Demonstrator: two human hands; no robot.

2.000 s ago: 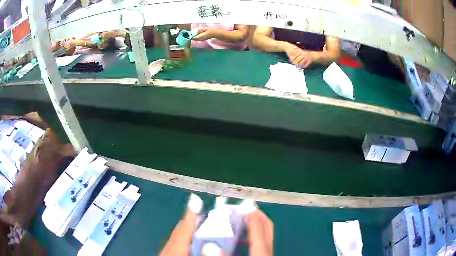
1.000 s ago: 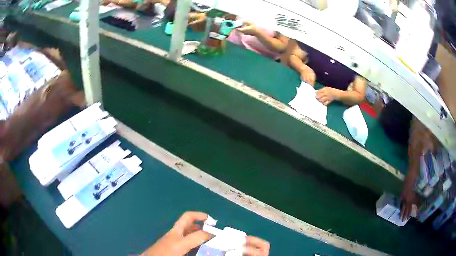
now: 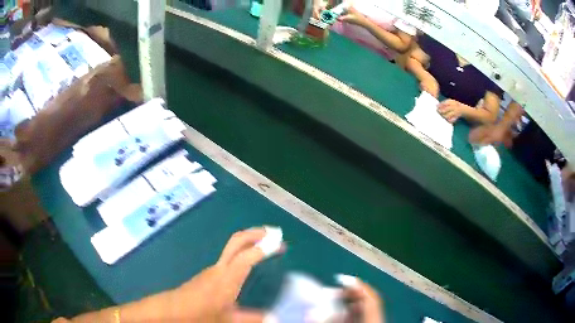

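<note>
A small white and pale-blue carton (image 3: 304, 301) is low in the view, blurred, its near part cut off by the bottom edge. My right hand (image 3: 367, 304), also blurred and partly cut off, holds its right side. My left hand (image 3: 234, 268) is at its left, index finger raised off the carton, with a white cap on a fingertip. Its lower finger or thumb reaches the carton's left edge; blur hides whether it grips. Two slanted piles of flat carton blanks, the farther pile (image 3: 126, 151) and the nearer pile (image 3: 154, 205), lie on the green bench at left.
A large brown box (image 3: 82, 104) of blue-white cartons stands far left. A pale rail (image 3: 302, 211) divides the bench from the sunken green conveyor (image 3: 284, 135). A white post (image 3: 152, 50) rises behind the blanks. People's hands work across the conveyor, some at a white sheet (image 3: 432, 120).
The view has turned, shifting the piles right. My left index finger has lifted away from the carton; my right hand stays on it. The carton on the conveyor at right has left view.
</note>
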